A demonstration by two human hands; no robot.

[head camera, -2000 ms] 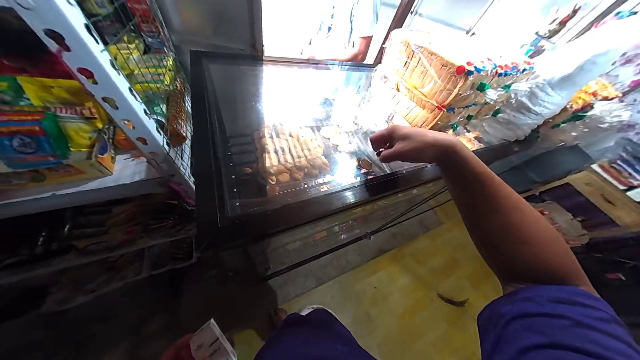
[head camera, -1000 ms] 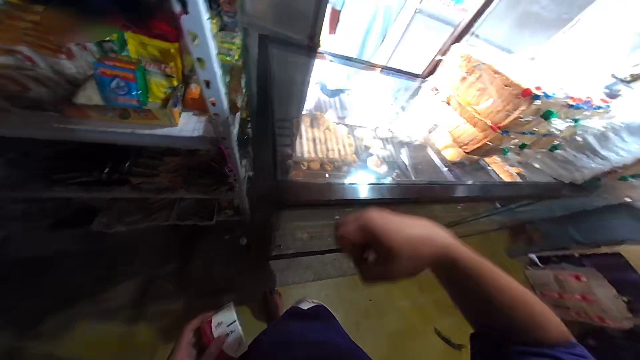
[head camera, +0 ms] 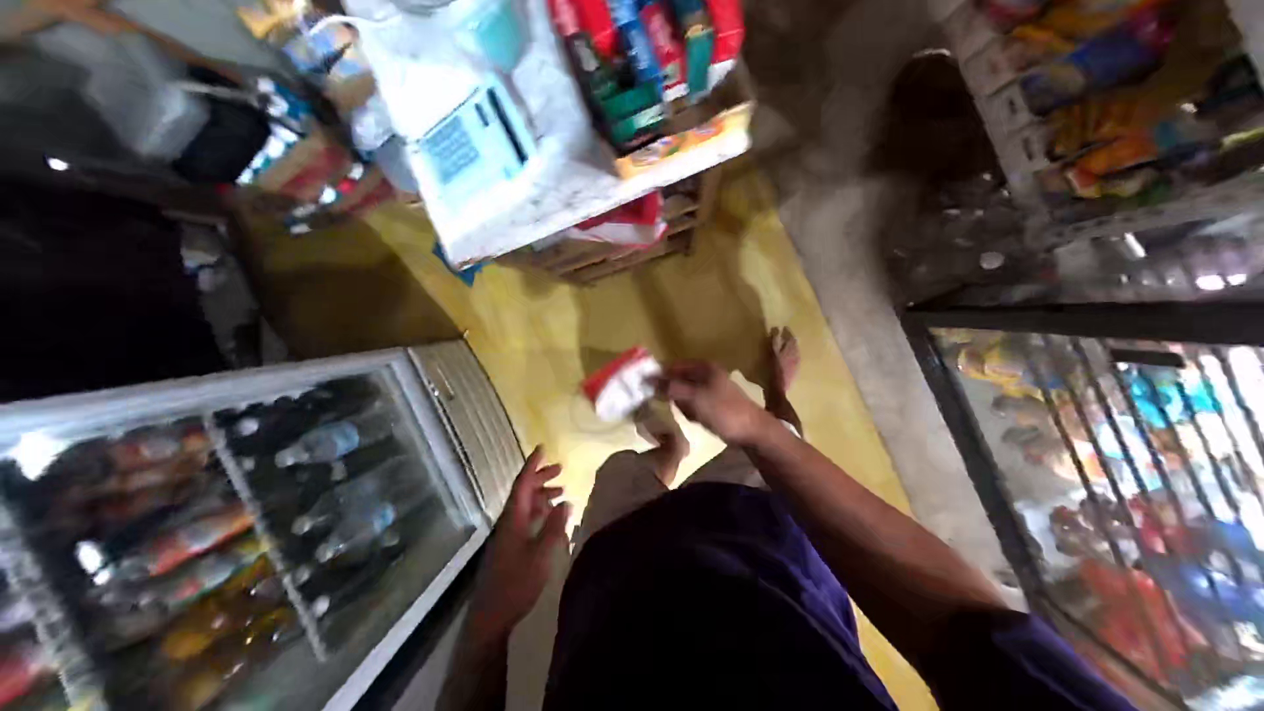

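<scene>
Near the middle of the head view, my right hand (head camera: 709, 397) grips the edge of a small red and white packet (head camera: 624, 383) above the yellow floor. My left hand (head camera: 533, 528) holds nothing, its fingers apart, beside the corner of a glass-topped chest cooler (head camera: 484, 533). Bottles lie under the cooler's glass. Motion blur hides the packet's details and the exact finger contact.
Ahead stands a white-topped table (head camera: 583, 202) with a box of colourful packs (head camera: 652, 79). A dark-framed glass case (head camera: 987, 474) is at the right, below shelves of packaged goods (head camera: 1106, 109). My bare feet are on the yellow floor (head camera: 553, 365).
The view has swung from the glass case to the floor and table. The red and white packet, in my left hand before, is now in my right. My left hand has let go.
</scene>
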